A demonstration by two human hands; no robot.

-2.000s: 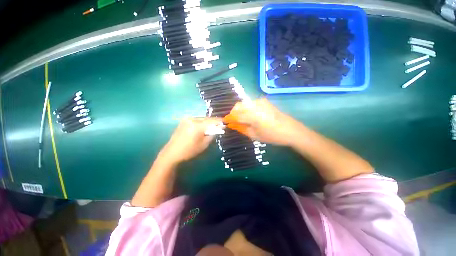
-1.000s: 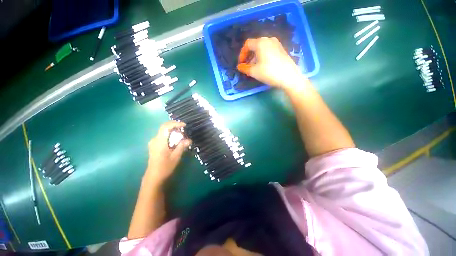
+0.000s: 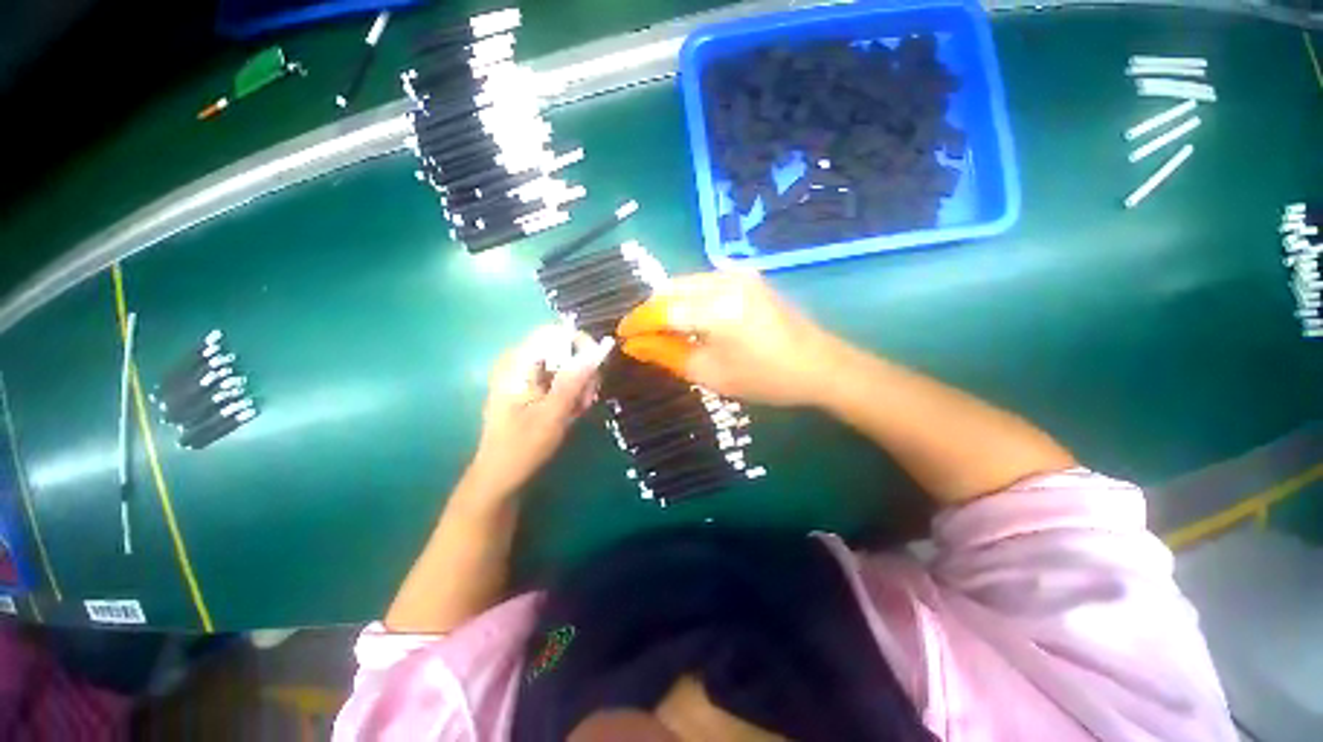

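Note:
My left hand [image 3: 537,389] holds a small white-ended piece between its fingers, just left of a ladder-like row of white-ended dark rods [image 3: 675,435]. My right hand [image 3: 726,336], with orange finger cots, meets the left fingertips over the row; its fingers are pinched at the piece's end. Whether a dark sleeve is between the right fingers is hidden. A blue tray [image 3: 1007,218] holds a loose heap of dark sleeves [image 3: 834,138], right of and beyond the hands. A second row of white-ended rods [image 3: 472,145] lies farther up the bench.
Small bundle of dark rods [image 3: 206,392] at left, beside a long thin rod [image 3: 128,420] and yellow line. Bare white rods [image 3: 1164,131] and a small group [image 3: 1301,273] at right. Green-handled tool [image 3: 258,73] and dark pen [image 3: 363,58] beyond the pale rail [image 3: 218,199].
My right hand has come back from the blue tray to my left hand over the rod row. My left hand still holds the white piece. The camera view has shifted.

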